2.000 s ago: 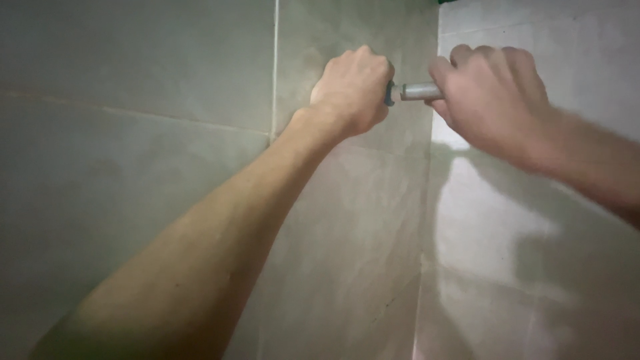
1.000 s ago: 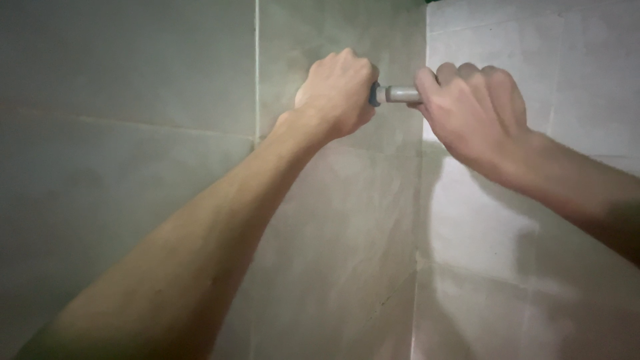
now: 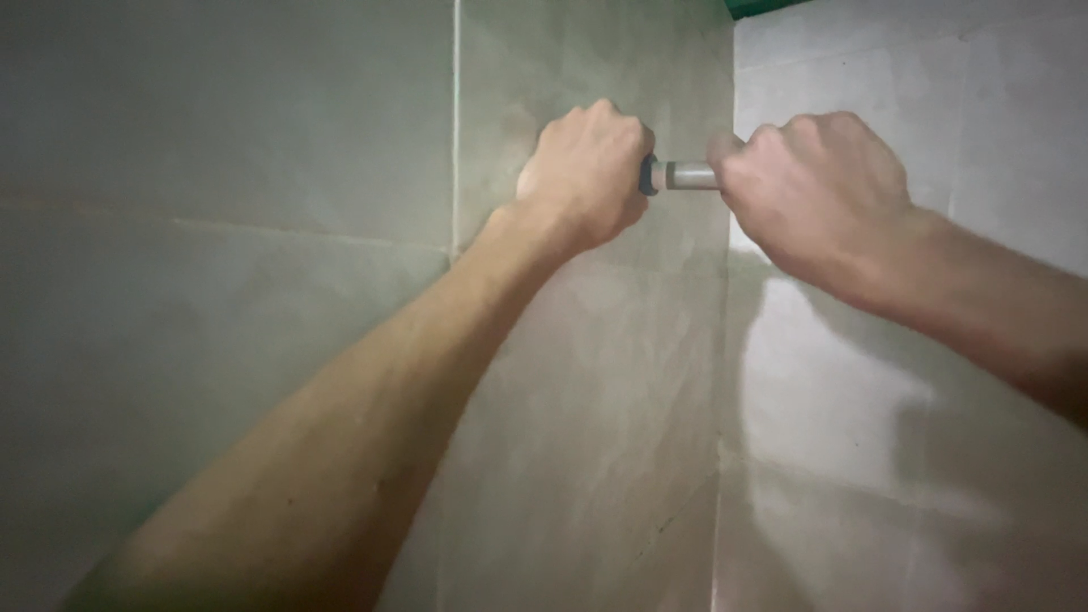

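A metal tube (image 3: 693,175) spans the gap between my two fists, lying roughly level near the wall corner. My left hand (image 3: 592,170) is closed around a part with a dark blue collar (image 3: 648,174), most of it hidden in the palm. From that collar a short pale section leads into the silvery tube. On the other side my right hand (image 3: 812,191) grips the tube, its far end hidden by the fingers. What kind of tool or fitting this is cannot be told.
Grey tiled wall (image 3: 212,340) with pale joints fills the left and middle. A lighter tiled wall (image 3: 1003,153) meets it at a vertical corner behind the hands. Shadows of my arms fall on the right wall. Something green (image 3: 761,7) shows at the top edge.
Both hands keep hold of the same pieces. Slightly more of the metal tube seems to show than one second ago.
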